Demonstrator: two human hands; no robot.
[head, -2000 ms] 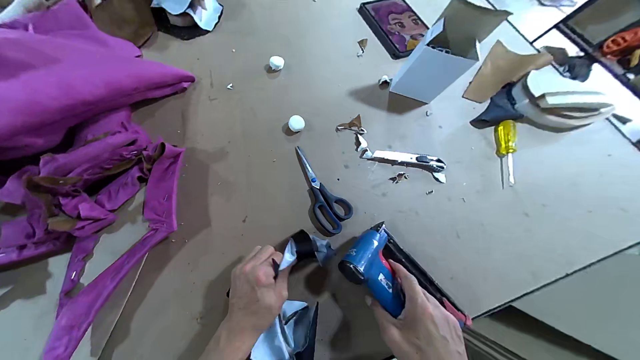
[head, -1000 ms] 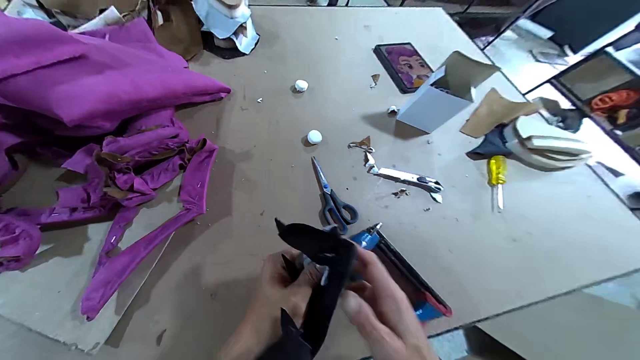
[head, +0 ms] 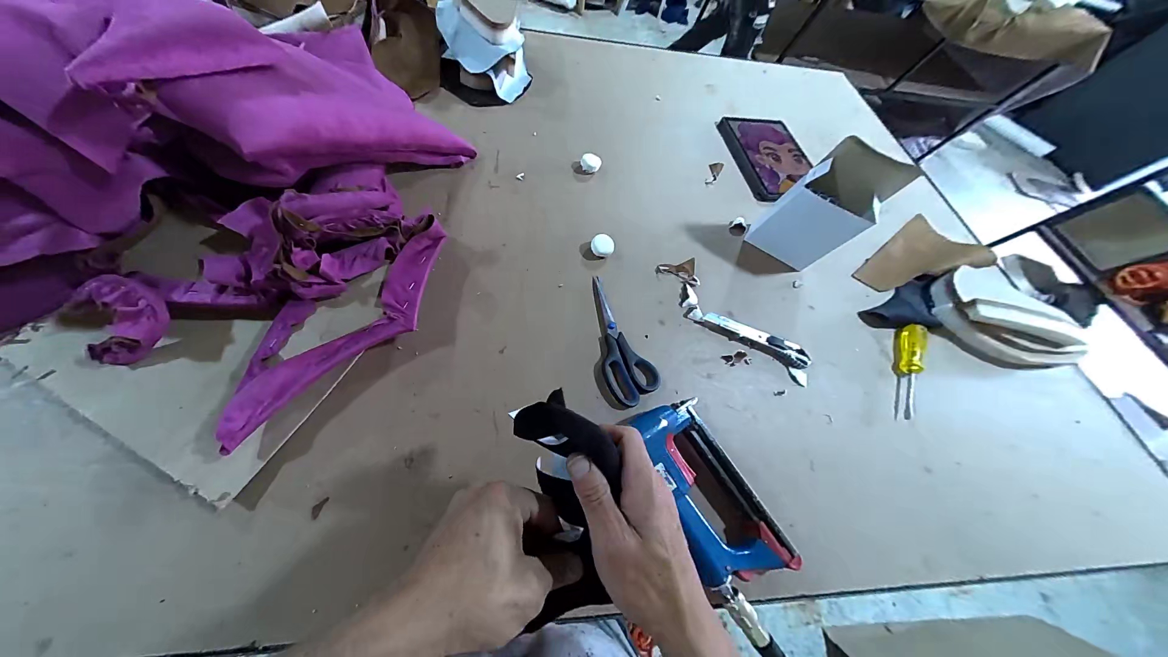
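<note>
Near the table's front edge, my right hand [head: 639,534] grips a curled piece of black material [head: 570,433] with a pale underside, thumb on top. My left hand [head: 497,547] is closed on a lower part of the same piece; its fingertips are hidden. A blue pneumatic staple gun [head: 698,502] with red parts lies just right of my right hand, a hose fitting at its lower end. Scissors [head: 622,356] with dark handles lie beyond the hands. Farther right are a utility knife [head: 744,333] wrapped in something white and a yellow-handled screwdriver [head: 910,351].
Purple fabric [head: 274,100] is heaped at left, partly on a flat board [head: 210,447]. Two small white round objects [head: 601,245] lie mid-table. At right stand an opened white box [head: 808,219], a framed picture [head: 765,157] and a stack of pale padded pieces [head: 1004,315].
My right hand has let go of the staple gun, which now lies on the table, and has taken hold of the black material. The view has shifted.
</note>
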